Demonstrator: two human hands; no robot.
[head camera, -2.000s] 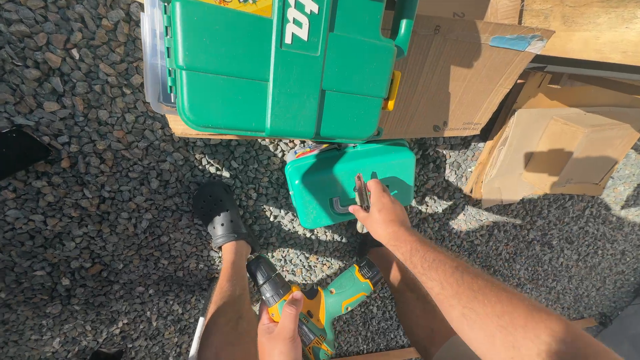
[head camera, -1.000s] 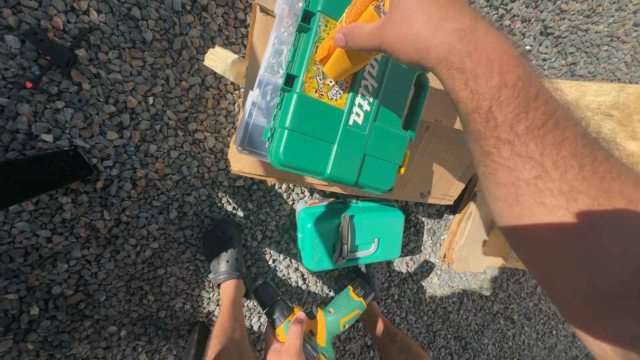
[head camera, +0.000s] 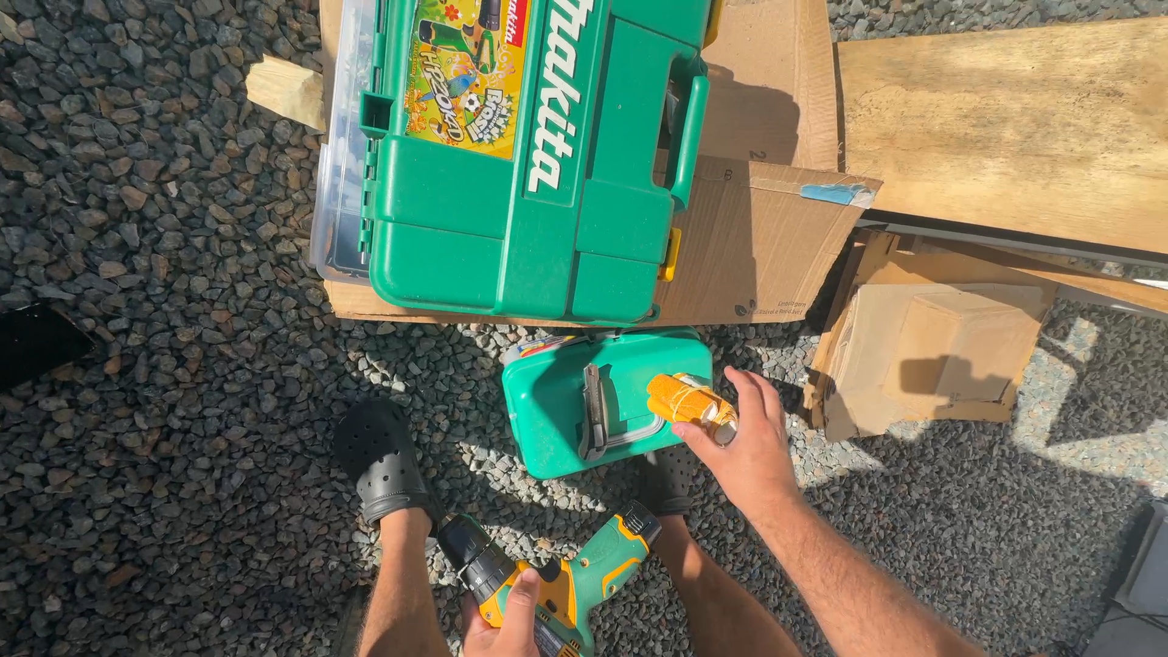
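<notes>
My left hand grips a green and yellow Makita cordless drill low in the view, its black chuck pointing up and left. Between the thumb and fingers of my right hand is an orange, string-tied bundle with round pale ends. The bundle is over the right part of a small green case. A utility knife lies on that case, beside its grey handle. Above it, a large green Makita tool case rests on cardboard, partly over a clear plastic organizer.
Flattened cardboard lies beneath the large case. To the right are a wooden board and a folded cardboard piece. A wood offcut and a black flat object lie on the gravel at left.
My right hand has moved from over the large case down to the small case, with the orange bundle in it. Two seconds ago it was at the knife. My left hand still holds the drill.
</notes>
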